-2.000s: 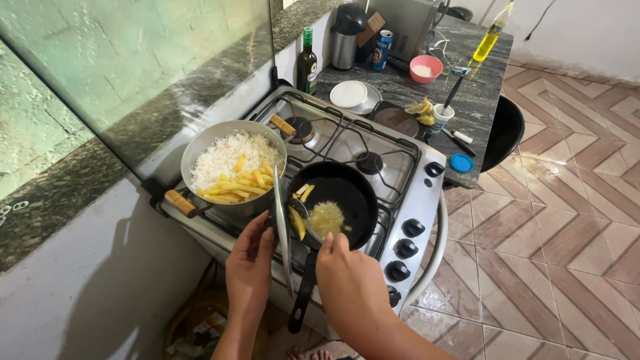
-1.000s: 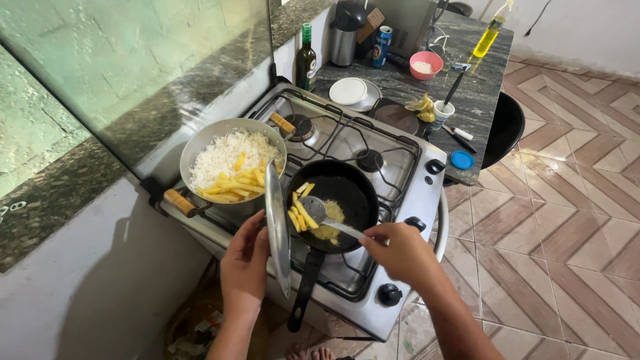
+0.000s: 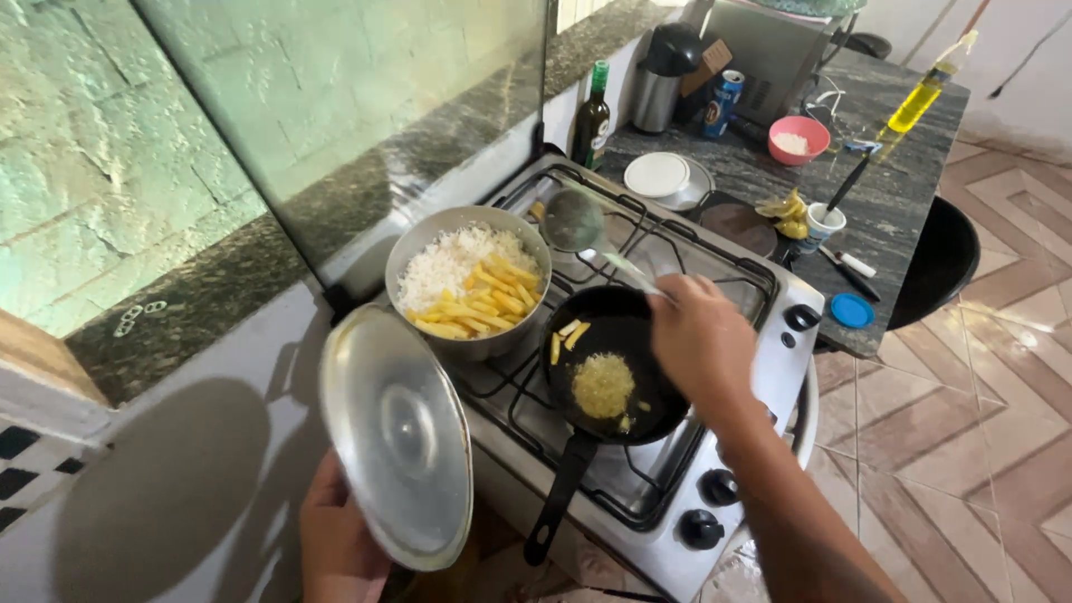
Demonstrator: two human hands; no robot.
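Observation:
My left hand (image 3: 339, 528) holds a round metal lid (image 3: 400, 435), tilted up at the front left of the stove. In my right hand (image 3: 703, 335) is a slotted spoon (image 3: 574, 219), blurred, raised above the back of the stove. Below that hand lies a black frying pan (image 3: 649, 419) with a yellowish bubbling patch (image 3: 603, 385) and several potato strips (image 3: 565, 339) near its left edge. A metal pot (image 3: 392, 268) to the pan's left holds white rice (image 3: 452, 260) with many yellow potato strips (image 3: 494, 293) on its front and right part.
The gas stove (image 3: 787, 360) has a raised glass cover (image 3: 377, 126) along the wall. On the dark stone counter (image 3: 900, 209) stand a green bottle (image 3: 593, 117), a blue can (image 3: 722, 105), a pink bowl (image 3: 800, 141), a white cup (image 3: 822, 226), a knife (image 3: 854, 276) and a blue lid (image 3: 852, 311).
The slotted spoon has risen out of the pan, where it was among the potato strips. Fewer strips lie in the pan. The metal lid has moved left, away from between pot and pan.

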